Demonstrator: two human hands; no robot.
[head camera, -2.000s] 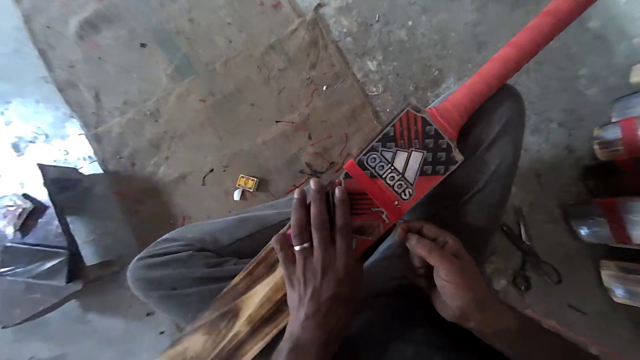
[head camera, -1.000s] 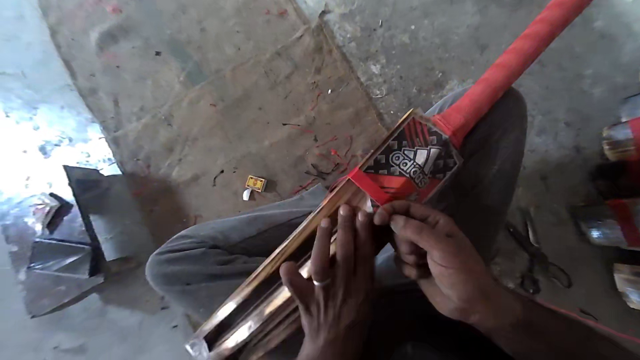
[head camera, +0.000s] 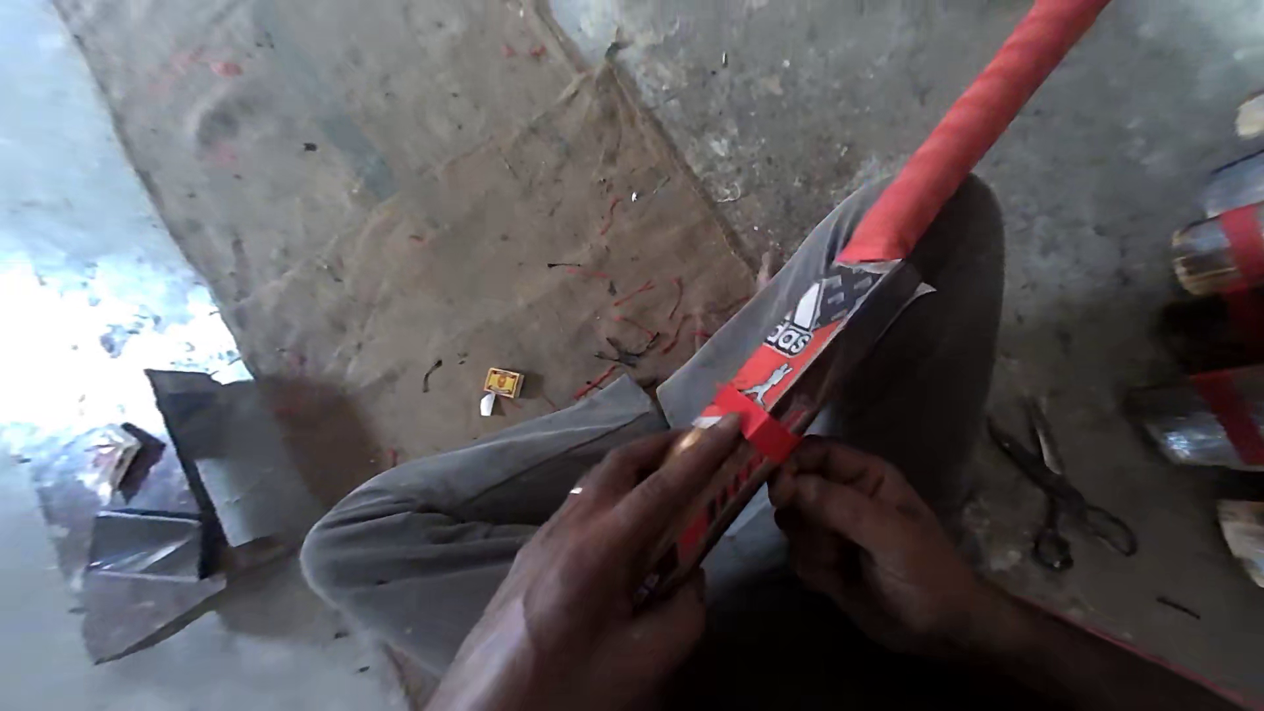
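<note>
A cricket bat (head camera: 844, 296) lies across my lap, its edge turned up, with a red-wrapped handle (head camera: 973, 138) pointing to the upper right. Adidas stickers cover its shoulder. Around the blade runs a band of red tape (head camera: 755, 425). My left hand (head camera: 632, 533) is wrapped around the blade just below the band, a ring on one finger. At the band's right end, the bent fingertips of my right hand (head camera: 859, 533) pinch close to the tape; what lies between them is hidden.
A matchbox (head camera: 504, 382) and red and black thread scraps lie on a brown cloth (head camera: 474, 227). Scissors (head camera: 1057, 494) rest on the floor at right, beside taped bundles (head camera: 1210, 415) at the edge. Dark sheets (head camera: 227, 464) lie at left.
The bat has been rolled from its broad face onto its edge. My left hand has gone from lying flat on the blade to gripping around it. My right hand stays by the red band.
</note>
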